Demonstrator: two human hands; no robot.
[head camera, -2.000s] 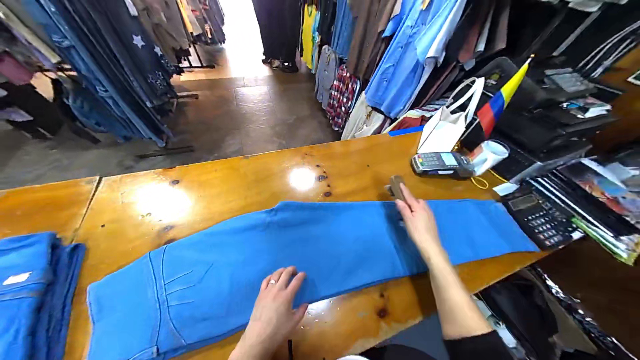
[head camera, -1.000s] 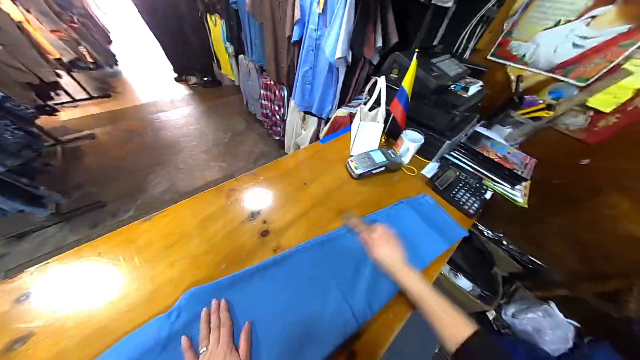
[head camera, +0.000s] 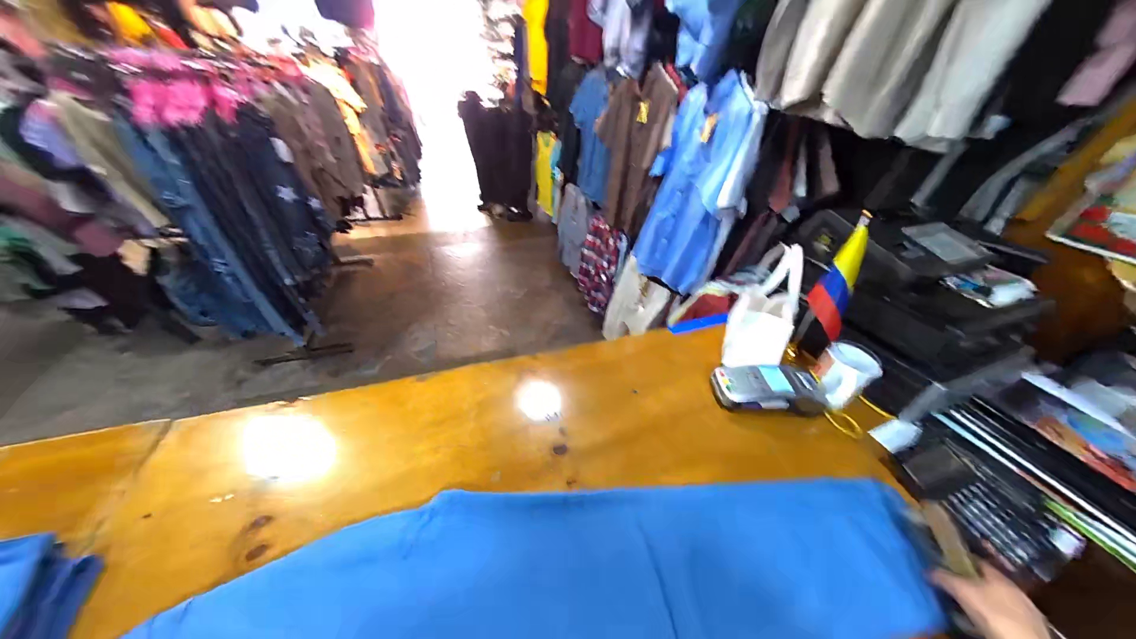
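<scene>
Blue denim trousers (head camera: 568, 559) lie flat on the wooden counter (head camera: 461, 408), running out of view at the bottom. At the lower right my right hand (head camera: 994, 603), blurred and partly cut off by the frame edge, holds a small brown brush-like object (head camera: 948, 540) beside the leg end of the trousers. My left hand is not in view. More folded blue denim (head camera: 31, 581) sits at the lower left corner.
A card terminal (head camera: 768, 389), a white bag (head camera: 759, 324), a mug (head camera: 848, 373), a small flag (head camera: 839, 284) and a desk calculator (head camera: 985, 506) stand at the right. Clothes racks (head camera: 222, 195) fill the shop beyond the counter.
My right hand has moved right along the trousers to the leg end with the brown object. My left hand, earlier flat on the trousers, has left view. The view has swung.
</scene>
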